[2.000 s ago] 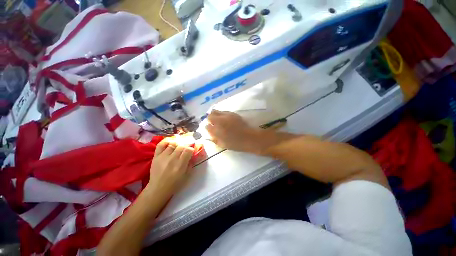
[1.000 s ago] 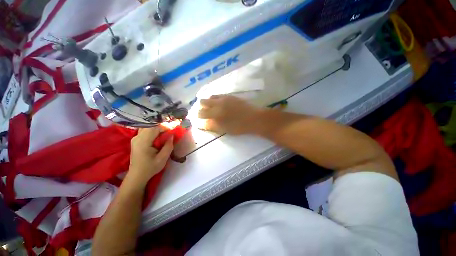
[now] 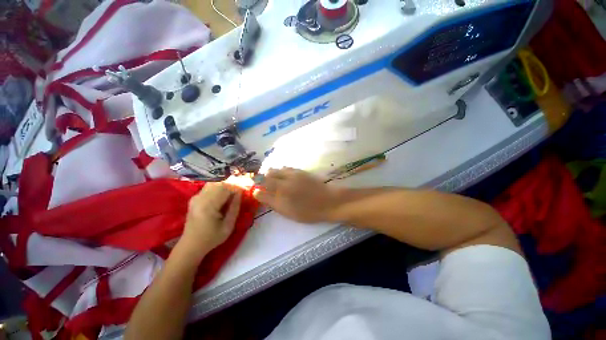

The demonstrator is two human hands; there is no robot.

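The red fabric panel [image 3: 119,216] runs from the left up to the brightly lit presser foot and needle [image 3: 240,174] of the white sewing machine [image 3: 286,80]. My left hand [image 3: 211,216] pinches the red fabric between thumb and fingers just left of and in front of the needle. My right hand [image 3: 296,194] is right of the needle, with its fingertips on the red fabric's edge. The glare and the fingers hide the exact grip and the stitch point.
White garment pieces with red binding [image 3: 100,159] are heaped left of the machine. A slim green and orange tool [image 3: 362,165] lies on the machine bed [image 3: 412,156] right of my right hand. Loose red cloth [image 3: 548,232] hangs at the right, beyond the ruled table edge.
My right hand has come down and left from the bed behind the needle to the fabric. The slim tool is uncovered. My left hand stays on the fabric. The camera view has shifted.
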